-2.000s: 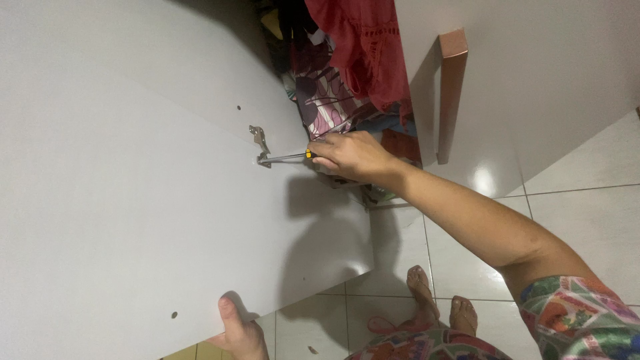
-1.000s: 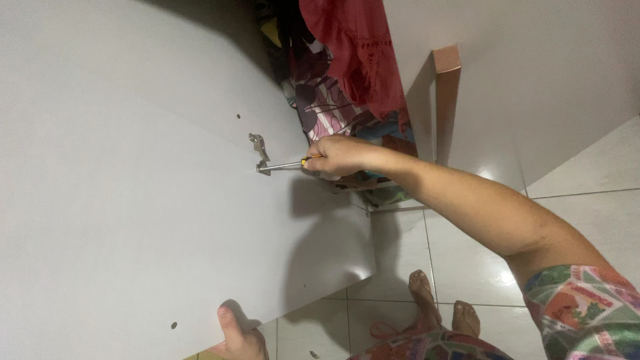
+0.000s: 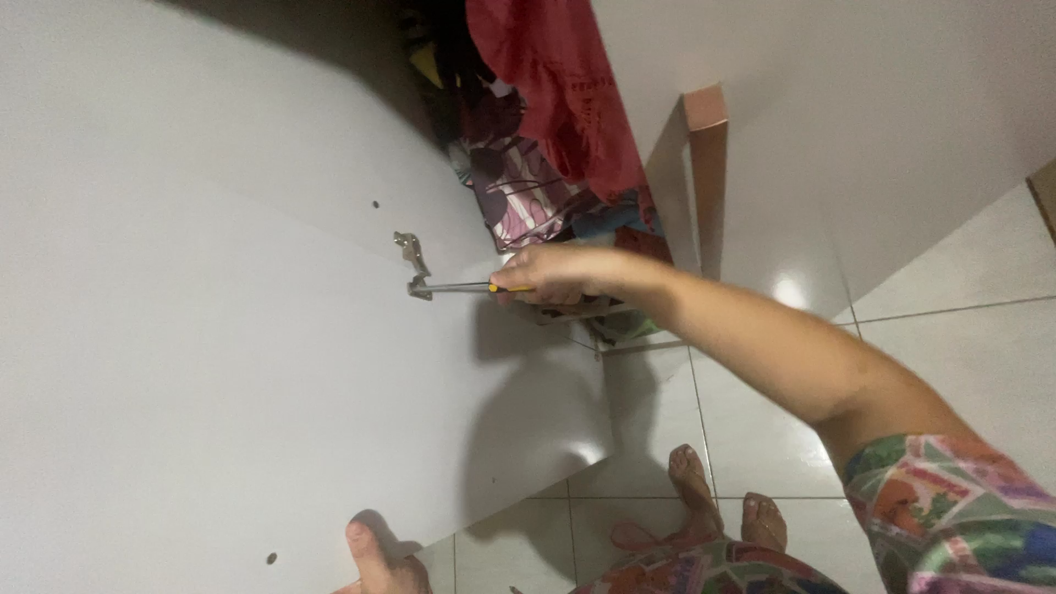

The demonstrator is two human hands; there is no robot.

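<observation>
My right hand (image 3: 553,276) is closed around the yellow and black handle of a screwdriver (image 3: 458,287). Its metal shaft points left, and the tip meets a metal hinge (image 3: 419,287) fixed on a large white door panel (image 3: 247,355). Another metal hinge part (image 3: 410,250) lies just above that spot, joined to it or touching it. At the bottom, my left hand (image 3: 384,561) grips the edge of the white panel, with the thumb on its face and the fingers hidden behind.
Red cloth (image 3: 569,107) and patterned fabric (image 3: 524,194) fill the cabinet opening behind the panel. Right of it stands another white door with a copper-coloured handle (image 3: 707,181). Below are a tiled floor (image 3: 767,396) and my bare feet (image 3: 693,478). Small holes dot the panel.
</observation>
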